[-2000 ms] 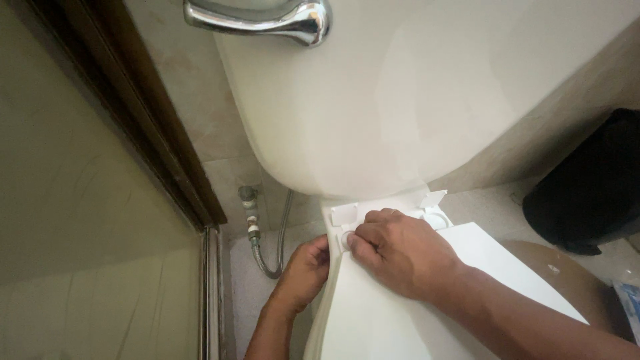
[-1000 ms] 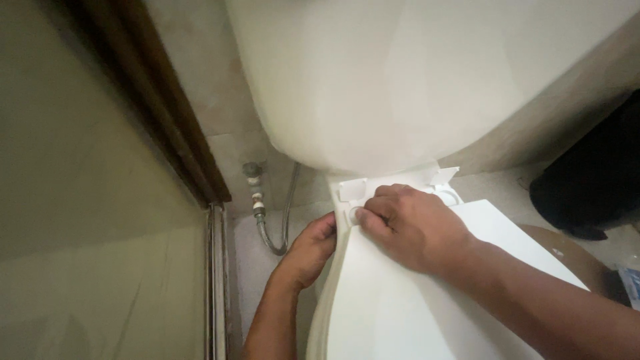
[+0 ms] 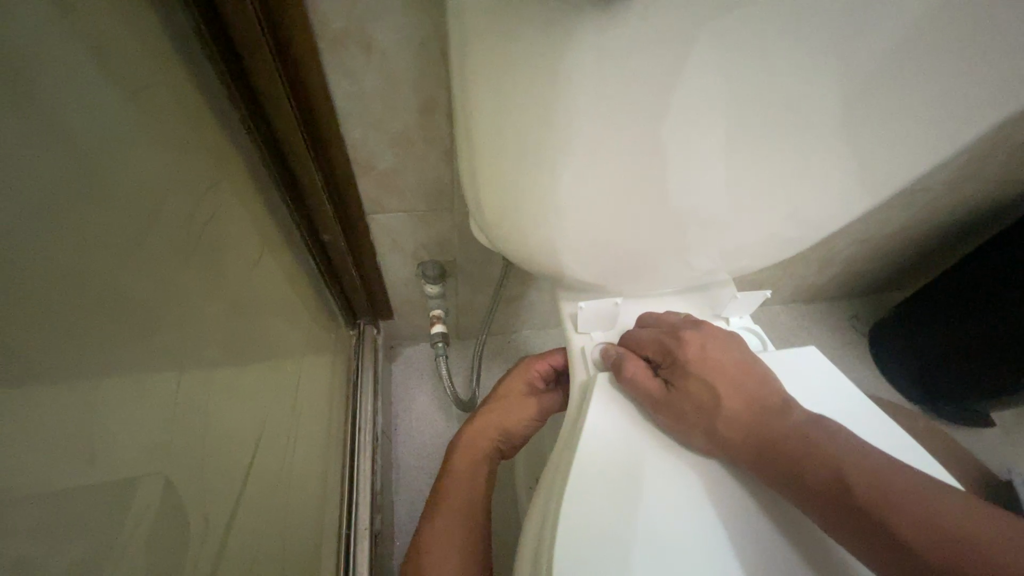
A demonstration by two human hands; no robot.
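Note:
The white toilet lid (image 3: 672, 496) lies closed over the bowl, below the white ceramic tank (image 3: 656, 144). At its back edge two hinge caps stand flipped up, a left one (image 3: 599, 315) and a right one (image 3: 748, 304). My right hand (image 3: 704, 376) rests on the hinge area, its thumb pressing on the round left hinge fitting (image 3: 600, 355), its other fingers curled. My left hand (image 3: 528, 392) is at the left side of the bowl rim, fingertips reaching under the rim below that hinge; what they touch is hidden.
A braided supply hose (image 3: 456, 388) runs from a wall valve (image 3: 433, 276) left of the toilet. Further left are a glass panel (image 3: 160, 288) and its brown frame (image 3: 296, 152). A black bin (image 3: 952, 336) stands at the right.
Both hands stay at the left hinge, with little plain movement. The view has shifted, and the chrome flush lever seen two seconds ago is now almost wholly out of frame.

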